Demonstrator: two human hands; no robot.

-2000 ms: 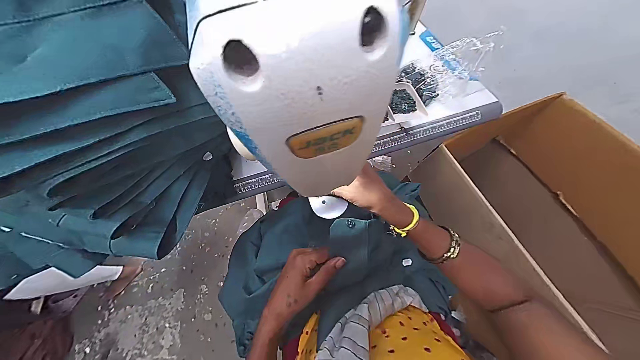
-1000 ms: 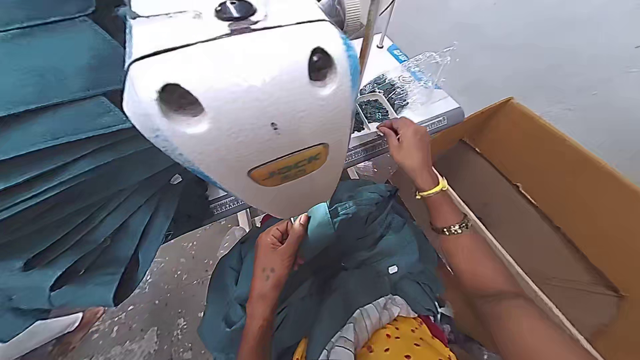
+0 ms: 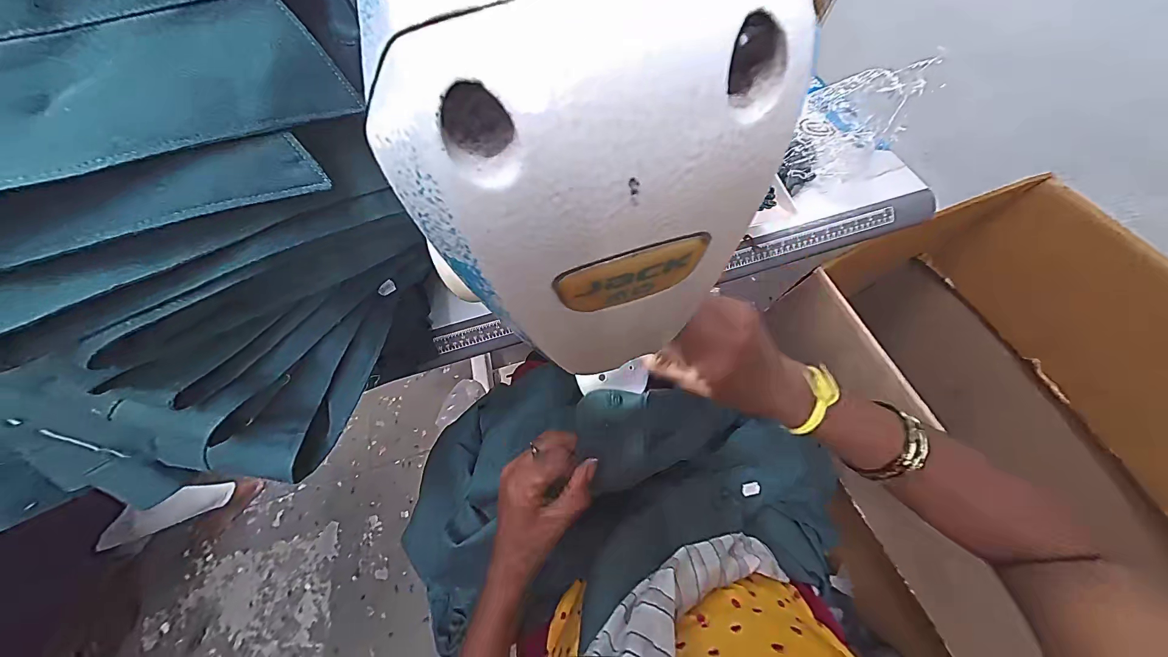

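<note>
A white Jack sewing machine head (image 3: 602,182) fills the upper middle of the view, its lower end over a dark teal garment (image 3: 666,474) that lies across my lap. Gripped between the thumb and fingers of my left hand (image 3: 543,493) is a fold of this cloth, just below the machine. My right hand (image 3: 721,356), slightly blurred, is beside the machine's lower end at the cloth's upper edge; its fingertips are partly hidden, and I cannot tell whether they hold anything.
Stacked teal garment pieces (image 3: 164,219) hang at the left. An open cardboard box (image 3: 1040,383) stands at the right. Behind the machine, the table edge carries a ruler strip (image 3: 812,239), with a clear plastic bag (image 3: 849,119) and small dark pieces on top. Speckled floor shows below left.
My right hand has come back from the tray of small pieces on the table to the machine's lower end. My left hand has moved down along the cloth. The view has shifted.
</note>
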